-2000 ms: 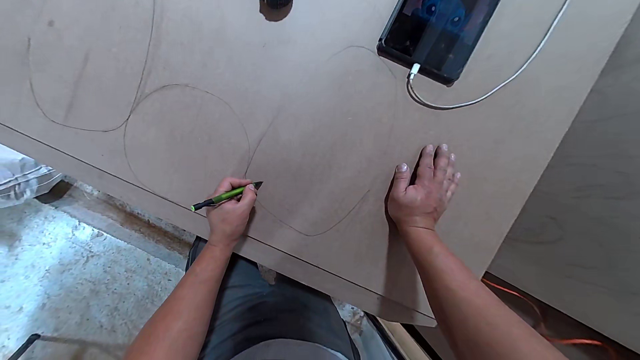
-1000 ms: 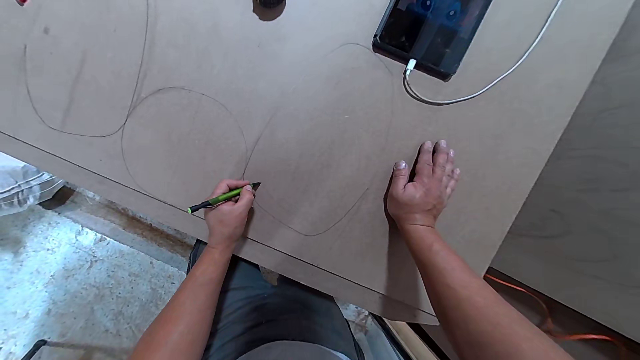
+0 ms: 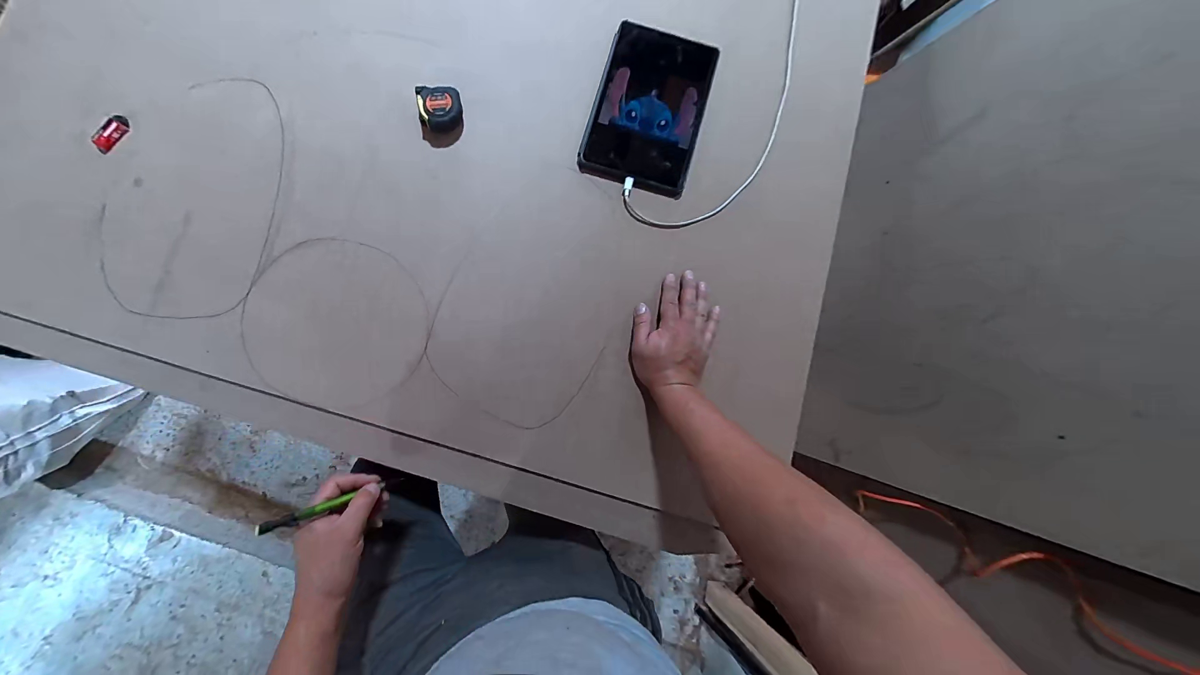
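Observation:
My left hand is off the board, beside its near edge and above my thigh, with the fingers closed round a green and black pen or mechanical pencil. Palm down, my right hand lies flat on the large brown board with its fingers spread and nothing under them that I can see. Thin curved drawn lines run over the board to the left of this hand. Beyond my right hand lies a tablet in a dark case, showing a blue cartoon face, with a white cable plugged into it.
A black tape measure lies left of the tablet. Farther left is a small red and black object. Another large board stands at the right, with an orange cord below it. A whitish wrapped bundle sits at the left edge.
My left hand has drawn back from the board towards my body, still holding the pen or pencil. My right hand has stayed flat on the board. The view has shifted, showing more of the far side.

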